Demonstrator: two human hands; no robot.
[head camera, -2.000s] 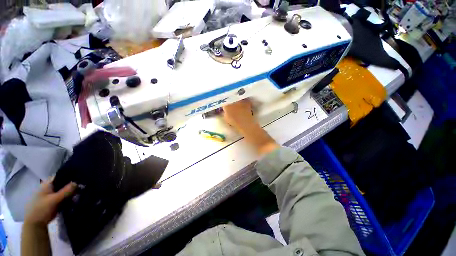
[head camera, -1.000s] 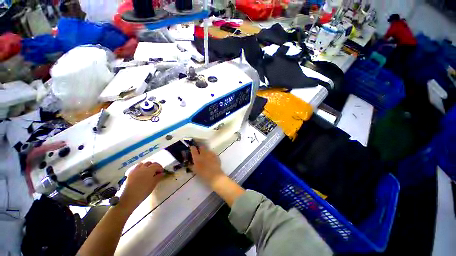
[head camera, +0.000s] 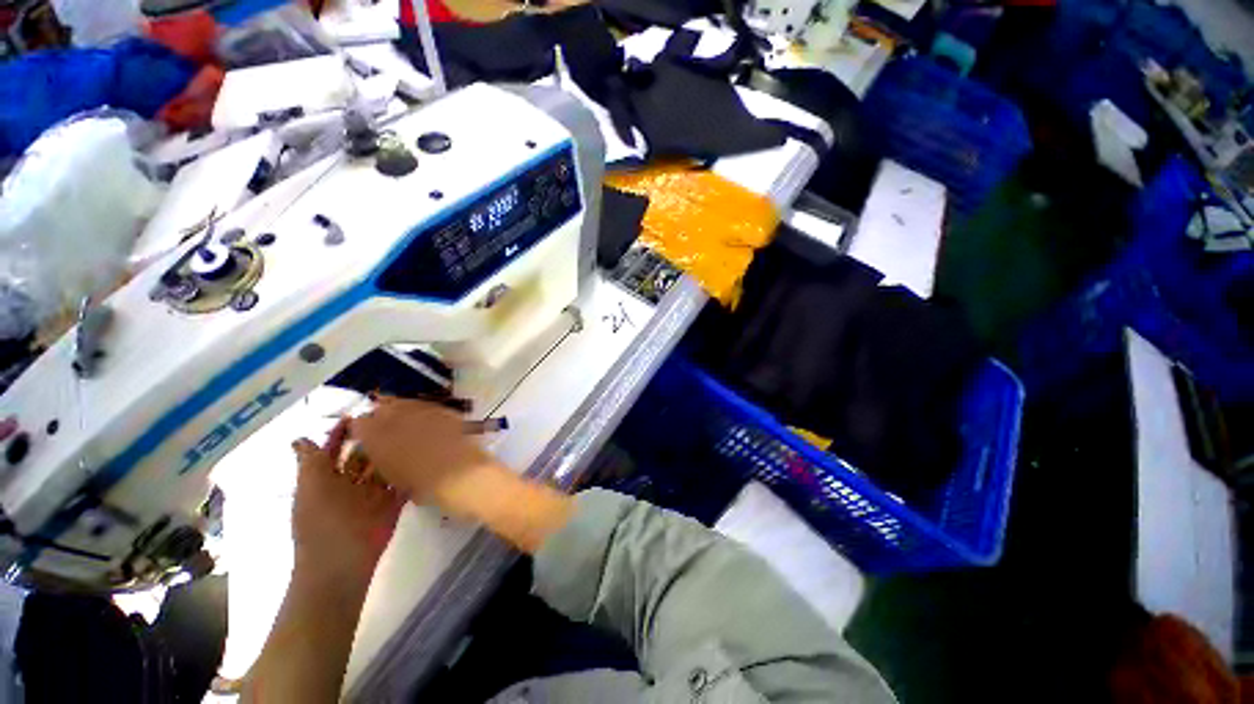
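My left hand (head camera: 337, 502) and my right hand (head camera: 420, 451) meet on the table below the arm of the white sewing machine (head camera: 282, 365). Their fingertips are close together and blurred; whether they hold something cannot be told. Small black pieces (head camera: 392, 371) lie under the machine arm, just beyond my right hand. A short dark strip (head camera: 484, 425) shows beside my right hand. Black fabric (head camera: 124, 646) lies at the lower left, below the needle end of the machine.
An orange-yellow plastic bag (head camera: 708, 220) lies at the table's right end. A blue basket (head camera: 880, 516) with black fabric stands against the table's front edge. Black fabric pieces (head camera: 688, 110) lie behind the machine. A white plastic bag (head camera: 76, 206) is at the back left.
The view has swung right. Both hands were apart on the small black pieces under the arm; now they are close together nearer the front edge. My left hand earlier left the large black fabric.
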